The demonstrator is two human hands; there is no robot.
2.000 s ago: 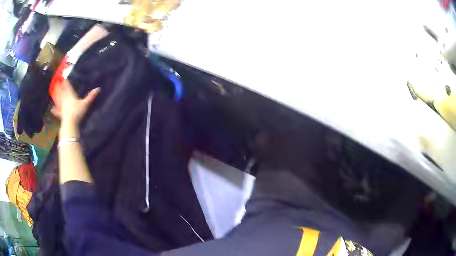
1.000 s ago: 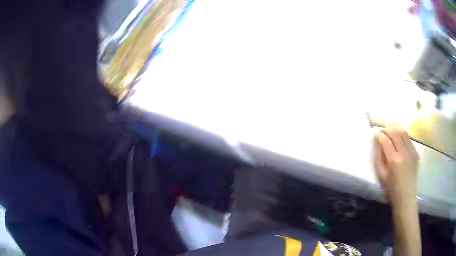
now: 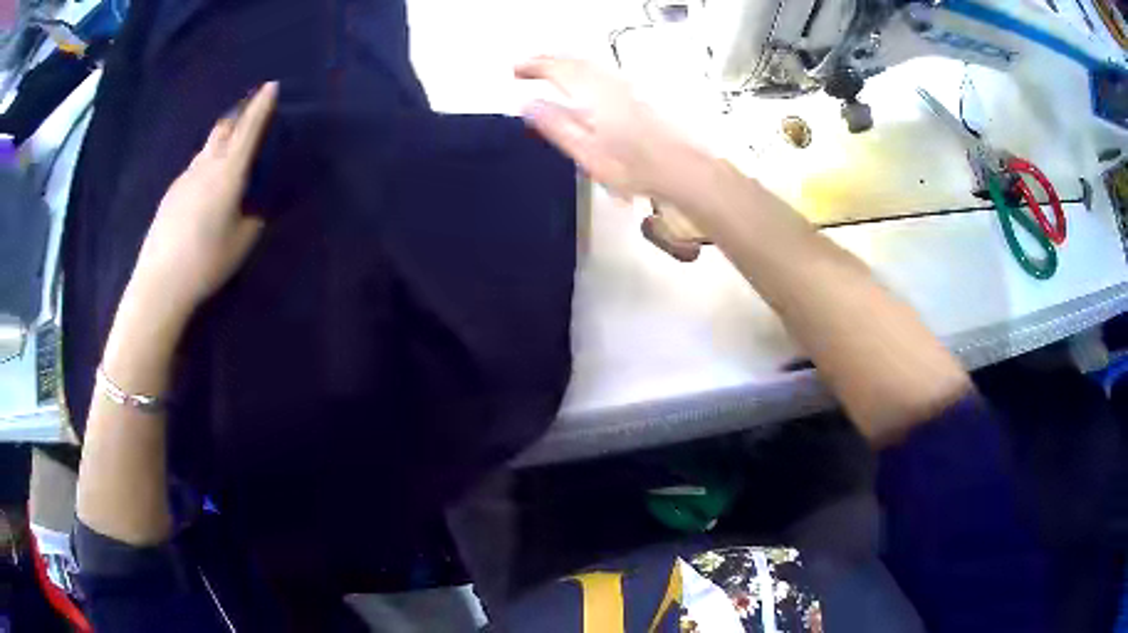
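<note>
A large dark navy-black garment piece point(image 3: 408, 235) lies over the left part of the white table and hangs over its front edge towards the lap. My left hand point(image 3: 217, 204) rests on the garment's left side, fingers up, its fingertips at a fold; whether it pinches the cloth is not clear. My right hand point(image 3: 606, 124) is at the garment's upper right edge, fingers stretched to the left and slightly blurred, holding nothing that shows.
The white sewing machine point(image 3: 792, 50) with blue stripe stands at the upper right. Snips point(image 3: 990, 167) with red and green handles lie right of the machine bed point(image 3: 866, 173). The table's worn grey edge point(image 3: 693, 414) runs across the front.
The view has turned and now shows the machine. The dark garment has come up onto the table. My left hand is now on it, and my right hand has moved left from the table's right part.
</note>
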